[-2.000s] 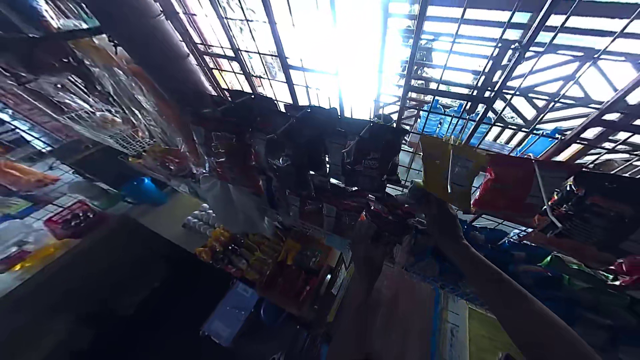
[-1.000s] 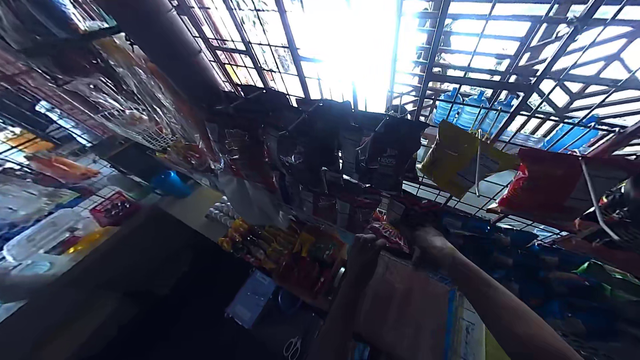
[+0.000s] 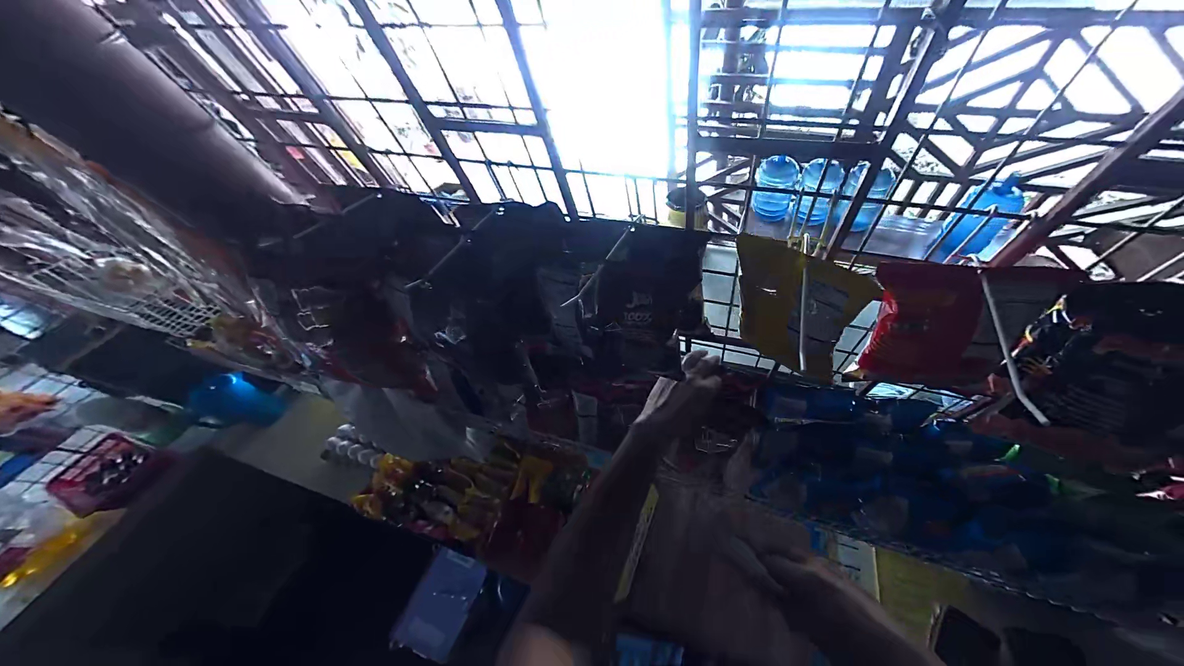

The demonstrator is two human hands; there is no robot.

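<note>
My left hand (image 3: 692, 375) is raised to the row of hanging snack packets, just below a black packet (image 3: 647, 277) and beside a dark red packet (image 3: 717, 421). Its fingers look bent, but shadow hides whether they grip the red packet. Lower and to the right, my right hand (image 3: 763, 560) is over a brown board-like surface (image 3: 698, 527), blurred, with its fingers extended and nothing visible in it. A yellow packet (image 3: 772, 296) and a red packet (image 3: 925, 319) hang to the right of my left hand.
A metal grille (image 3: 694, 111) stands behind the packets, with blue water jugs (image 3: 777, 185) beyond. Blue packets (image 3: 832, 453) hang at the right. Yellow packets (image 3: 444, 495) lie lower left, near a pale box (image 3: 442, 601). A blue bowl (image 3: 236, 398) and a red basket (image 3: 102, 472) are farther left.
My right hand has moved down, away from the hanging packets. My left hand has gone up to them. A red packet was between both hands one second ago.
</note>
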